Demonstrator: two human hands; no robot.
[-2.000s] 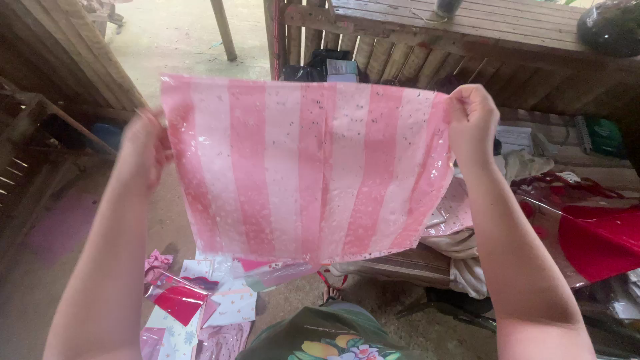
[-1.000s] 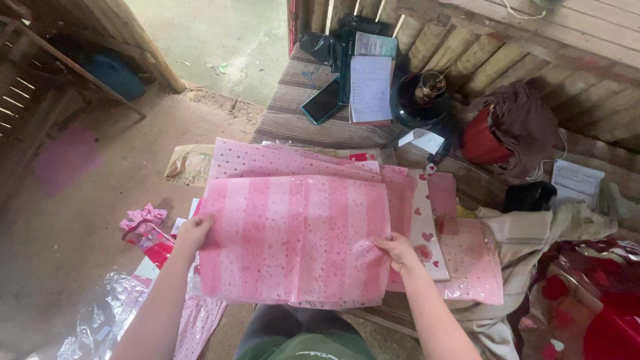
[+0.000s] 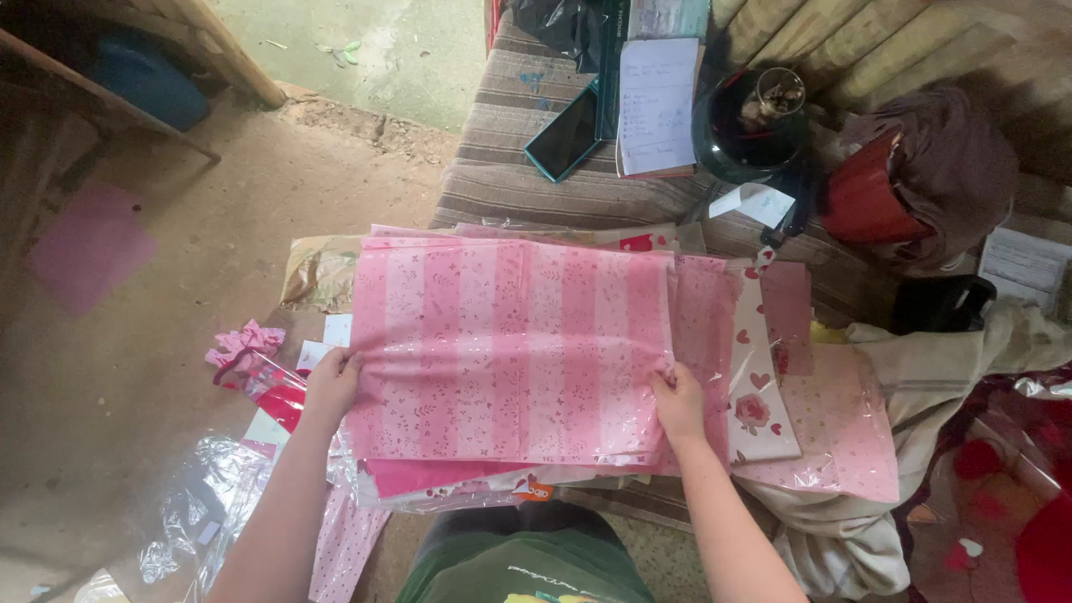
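Note:
A pink-striped sheet of printed wrapping film (image 3: 511, 352) lies spread over a pile of pink and patterned sheets in front of me. My left hand (image 3: 335, 385) pinches its left edge, and my right hand (image 3: 677, 398) pinches the right edge, thumb on top. Creases run across the sheet between both hands. Beneath it, a hot pink sheet (image 3: 419, 477) shows at the near edge. To the right, a white sheet with hearts and a rose (image 3: 758, 402) and a pale pink sheet (image 3: 846, 427) stick out from the pile.
On the striped cloth (image 3: 494, 159) beyond are a smartphone (image 3: 565, 134), a handwritten paper (image 3: 659, 105), a dark round container (image 3: 745, 126) and a red pot (image 3: 875, 193). Clear plastic (image 3: 193, 511) and a pink scrunchie (image 3: 247, 342) lie at left. Beige fabric (image 3: 913, 385) is bunched at right.
The striped sheet, held up in the air two seconds ago, has come down onto the pile. Both hands have lowered with it and keep hold of its sides. The view has tilted down.

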